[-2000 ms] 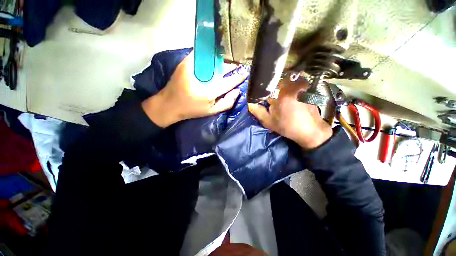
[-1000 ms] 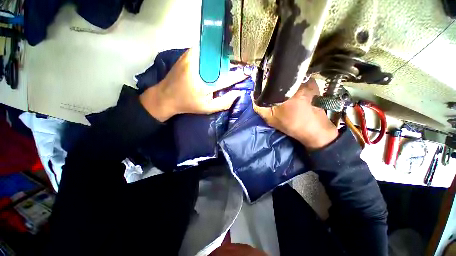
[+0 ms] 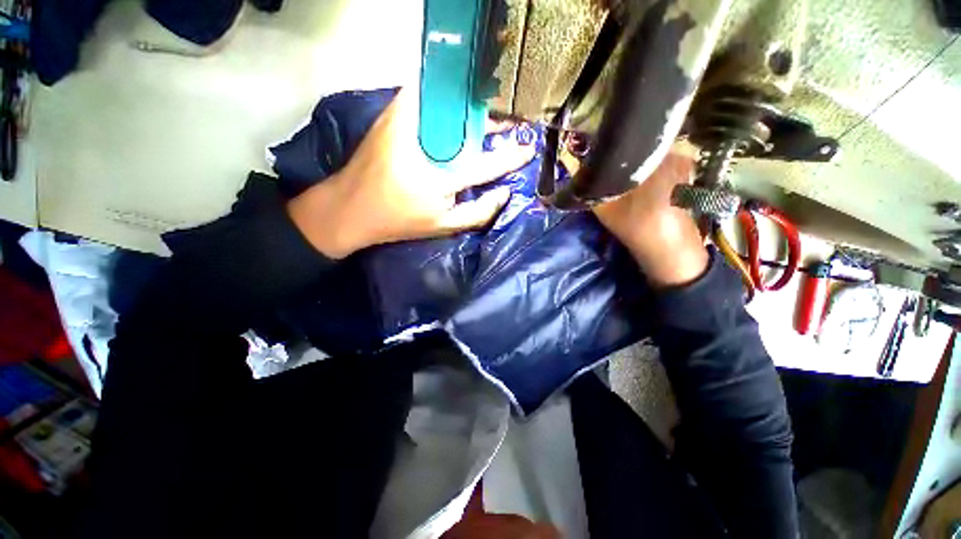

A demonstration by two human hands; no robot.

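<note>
The shiny navy quilted panel (image 3: 548, 305) with a pale edge lies under the sewing machine head (image 3: 843, 74) and hangs over the table's front edge towards the lap. My left hand (image 3: 395, 190) presses on the navy fabric left of the needle area, fingers spread, partly behind the teal lamp bar (image 3: 444, 95). My right hand (image 3: 655, 226) is at the fabric right of the needle area; its fingers are hidden behind the dark chipped guard (image 3: 643, 105). The needle and presser foot are mostly hidden.
Scissors with red and orange handles (image 3: 785, 247), a red-handled tool (image 3: 811, 299) and thin dark snips (image 3: 896, 337) lie right of the machine. Dark navy pieces (image 3: 63, 37) lie at the far left of the pale table (image 3: 137, 158). White fabric (image 3: 69, 290) hangs below the table's left edge.
My right hand has moved slightly right and its fingers have gone further behind the guard. The navy panel has spread smoother between the hands. The camera view has shifted a little.
</note>
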